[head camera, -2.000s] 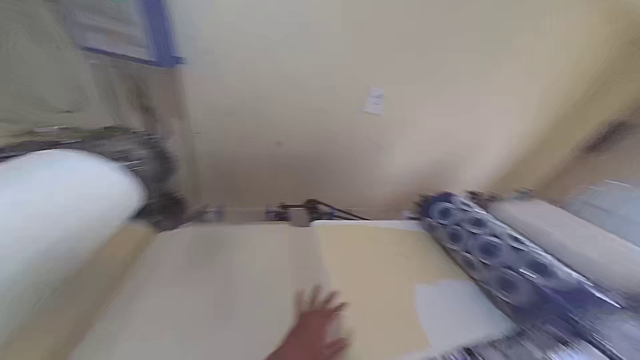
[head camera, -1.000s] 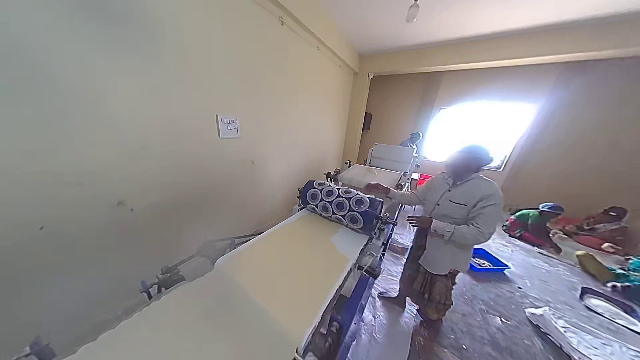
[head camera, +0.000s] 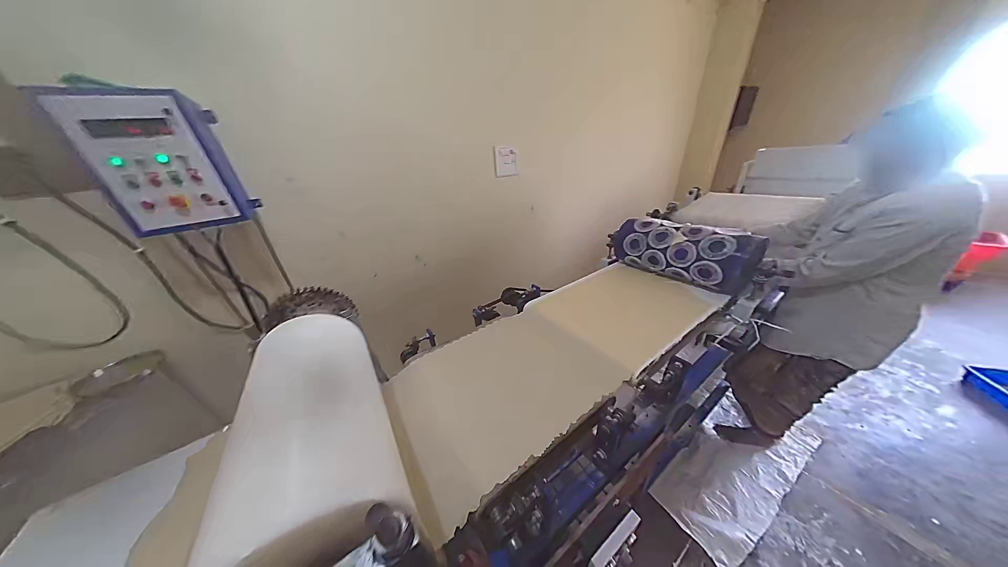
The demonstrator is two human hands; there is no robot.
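Note:
Neither of my hands is in view. A wide pale dough sheet (head camera: 504, 378) lies flat along a conveyor and runs from a large white roller (head camera: 315, 441) in front of me to a blue roller with round ring cutters (head camera: 681, 253). At the left, more dough (head camera: 177, 504) lies against the roller's near side. A toothed gear wheel (head camera: 311, 303) stands at the roller's far end.
A control box (head camera: 146, 157) with lit green lamps hangs on the wall, cables below it. A co-worker (head camera: 874, 236) stands right of the cutter roller. Blue machine framing (head camera: 583, 480) edges the conveyor. Plastic sheeting (head camera: 732, 488) and a blue crate (head camera: 988, 384) are on the floor.
The hand over the dough two seconds ago is out of view. The view has swung widely. The co-worker, facing this way a second ago, is now bent toward the machine beyond the cutter roller.

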